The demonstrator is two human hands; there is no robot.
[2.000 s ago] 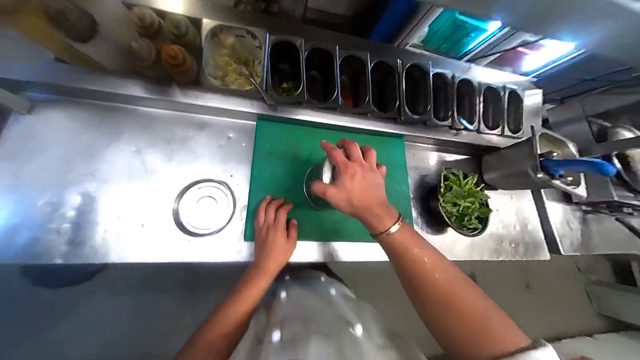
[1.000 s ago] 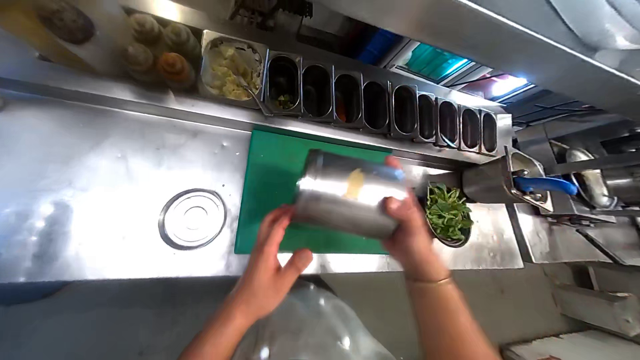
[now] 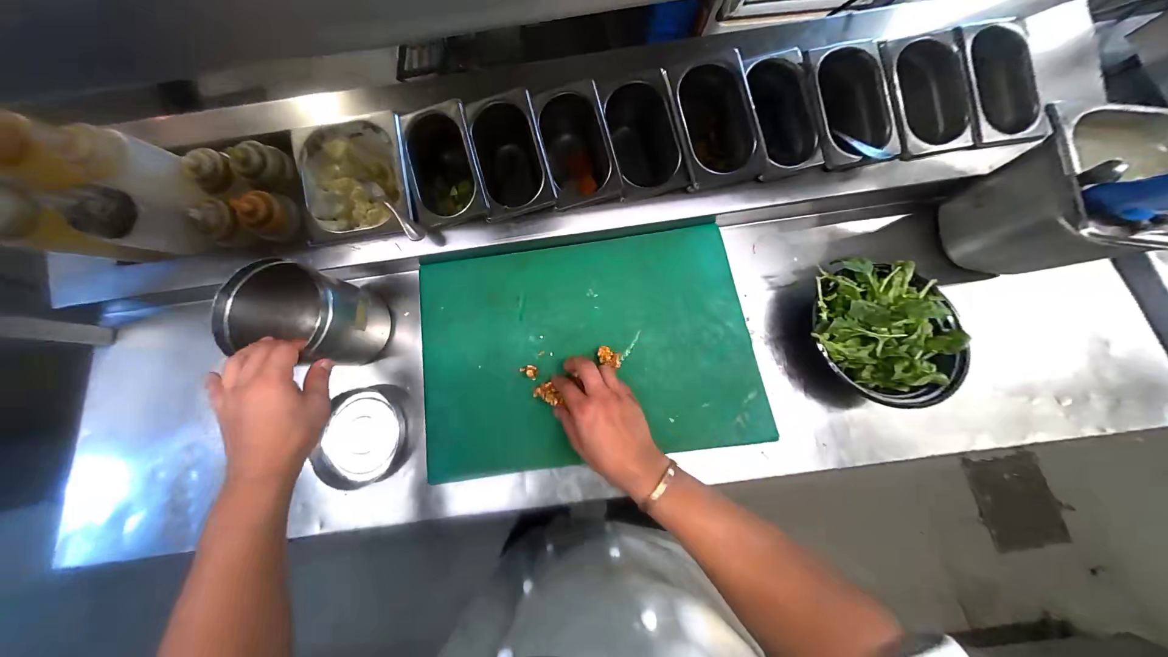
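On the green cutting board (image 3: 584,301) lie small orange-brown crumbly pieces (image 3: 547,393). My right hand (image 3: 604,415), with a bracelet at the wrist, rests fingers down among them; whether it pinches any is hidden. To the board's left a metal canister (image 3: 351,319) stands on the steel counter. The fingers of my left hand (image 3: 269,397) are at its near rim, thumb apart; their grip is partly hidden. A round metal lid (image 3: 361,435) lies on the counter just below the canister, right of my left hand.
A bowl of leafy greens (image 3: 885,328) stands right of the board. Behind it runs a row of steel inserts (image 3: 716,119), with a pan of pale chopped food and a spoon (image 3: 347,178) at its left. Sauce bottles (image 3: 260,212) stand back left. A large steel container (image 3: 1013,214) is at right.
The canister, held tilted over the board in both hands one second ago, now stands left of the board. Orange-brown pieces now show on the board. My left hand has moved left with the canister.
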